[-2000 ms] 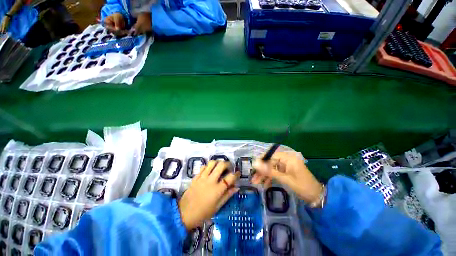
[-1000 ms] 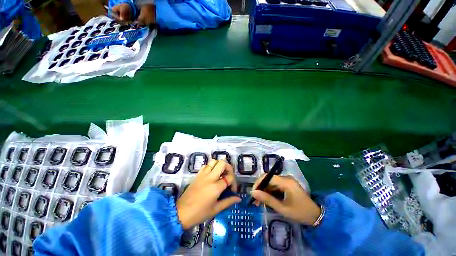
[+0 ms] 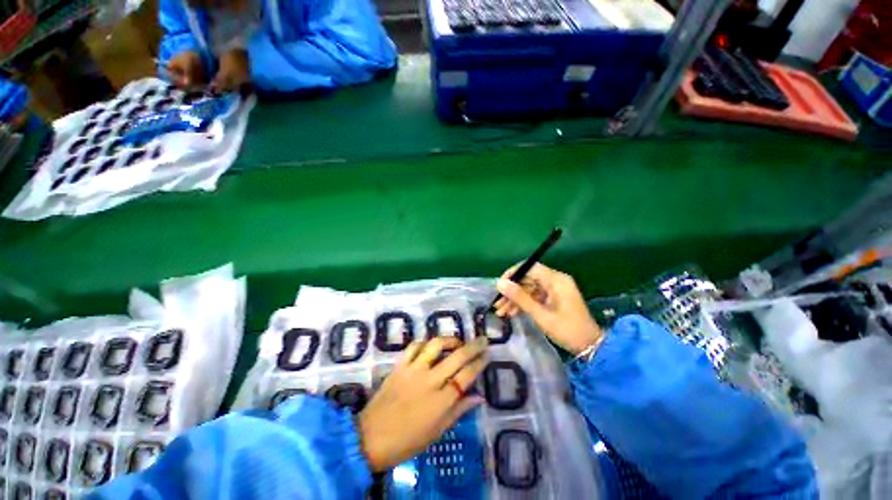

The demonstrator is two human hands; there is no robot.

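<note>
A whitish blister tray [image 3: 560, 430] holds rows of black frame-shaped housings [image 3: 348, 341]. A bright blue carrier sheet [image 3: 448, 457] with rows of small marks lies over the tray, partly under my left hand. My left hand [image 3: 423, 402] is bare, palm down over the tray, its fingertips at the housings of the back row; whether it holds one is hidden. My right hand [image 3: 548, 311] holds black tweezers [image 3: 535, 256] at the tray's back right, their tip at the rightmost housing of the back row.
Another tray of housings [image 3: 119, 355] lies left, with white liner [image 3: 210, 308] sticking up. A clear sheet with small white shapes [image 3: 690, 311] and a crumpled white heap [image 3: 841, 391] lie right. Across the green bench [image 3: 391, 210] are a person's hands [image 3: 210, 72], a blue box [image 3: 518, 83] and an orange-red tray [image 3: 802, 103].
The view has shifted. My right hand with the tweezers has moved from over the blue sheet to the back-right housing. My left hand has also moved towards the back row's right end.
</note>
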